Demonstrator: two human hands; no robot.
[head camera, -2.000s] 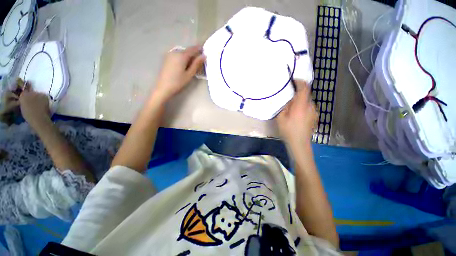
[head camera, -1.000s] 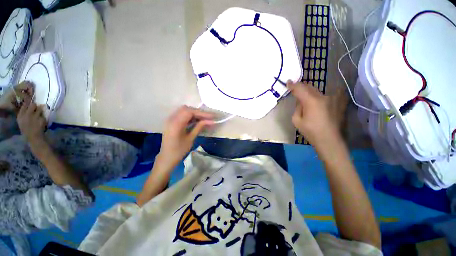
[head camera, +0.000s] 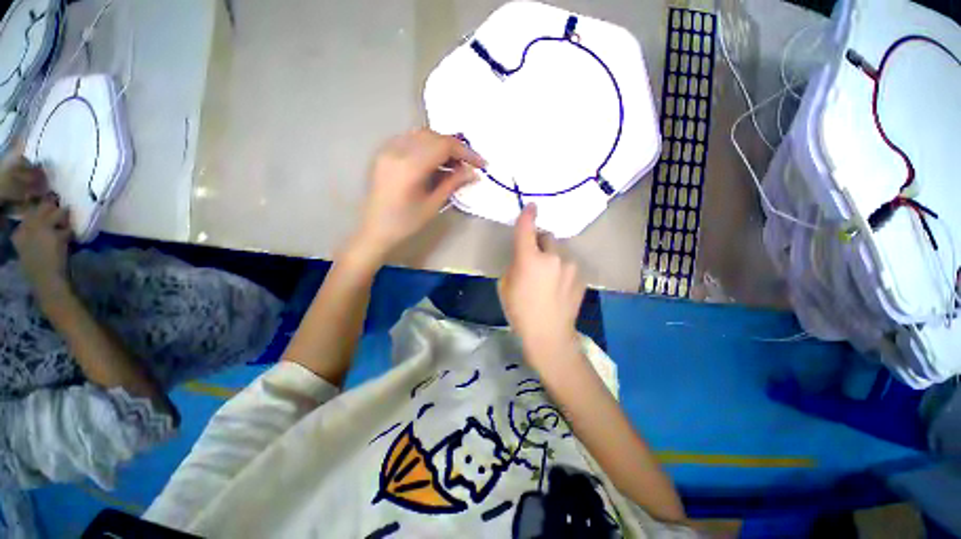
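Observation:
A glossy white panel lies on the bench in front of me. A dark wire harness curves around it in a large arc, with small black connectors near the panel's edges. My left hand is at the panel's lower left edge, its fingertips at the wire and the connector there; its grip is unclear. My right hand is at the panel's bottom edge and holds a slim dark pointed tool, perhaps tweezers, with its tip at the lower part of the wire.
A black grid strip lies right of the panel. Stacked white panels with a red-and-black wire stand at the far right, with white cords beside them. At the left, another person's hands work at a white panel.
The panel has shifted up and slightly right. My left hand has moved up from the white cord to the panel's left edge. My right hand has moved left with the dark tool.

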